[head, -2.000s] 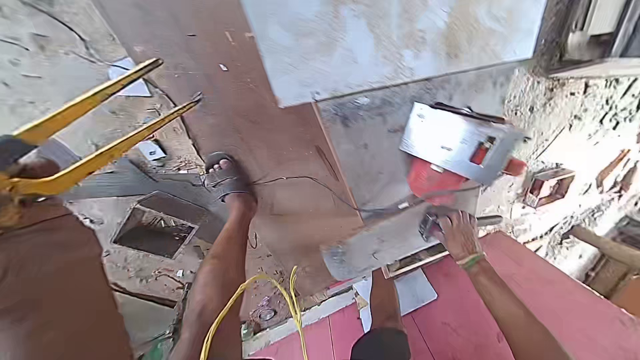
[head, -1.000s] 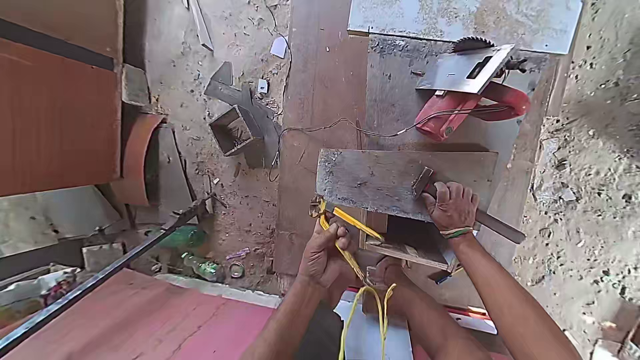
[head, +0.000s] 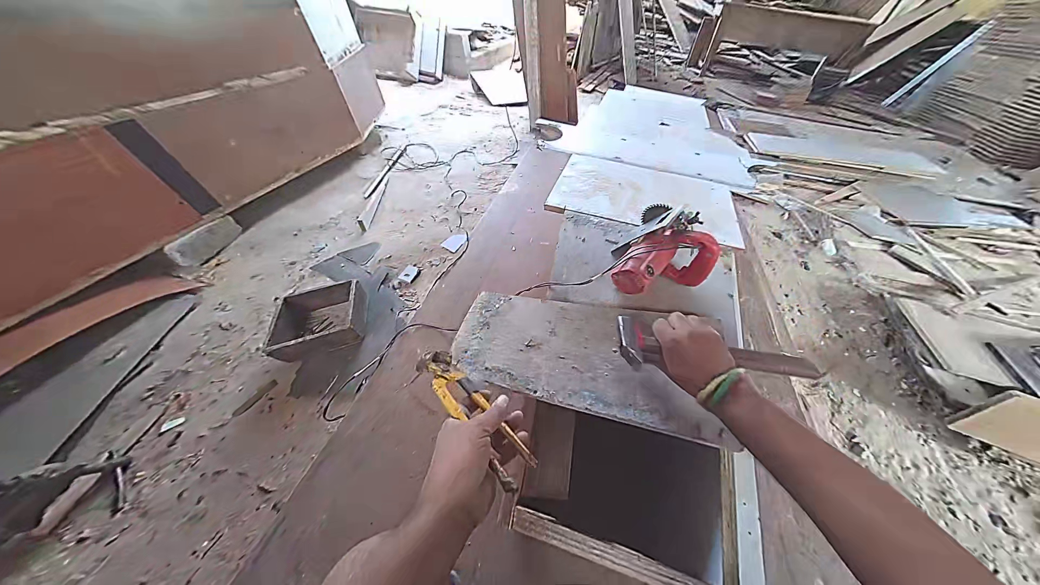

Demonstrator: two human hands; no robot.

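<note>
My left hand (head: 471, 455) holds yellow-handled pliers or pincers (head: 449, 394), whose jaws are beside the left end of a worn board (head: 552, 341). My right hand (head: 692, 351) is closed on a hammer (head: 756, 357) by its wooden handle near the head, over the right part of that board. The board lies across the far end of an open wooden box frame (head: 609, 552) with a dark inside. Beyond the board, a red circular saw (head: 662, 256) rests tilted on a grey panel, its toothed blade showing.
A small wooden box (head: 317, 321) stands on the dusty ground at left. A dark cable (head: 390, 345) loops from the saw across the planks. White panels (head: 642, 183) lie beyond the saw, scrap boards (head: 934, 325) at right, and large brown panels (head: 162, 162) at left.
The view has tilted up and swung widely. The yellow-handled tool, raised at far left two seconds ago, is now low beside the board's left end. My right hand still holds the hammer.
</note>
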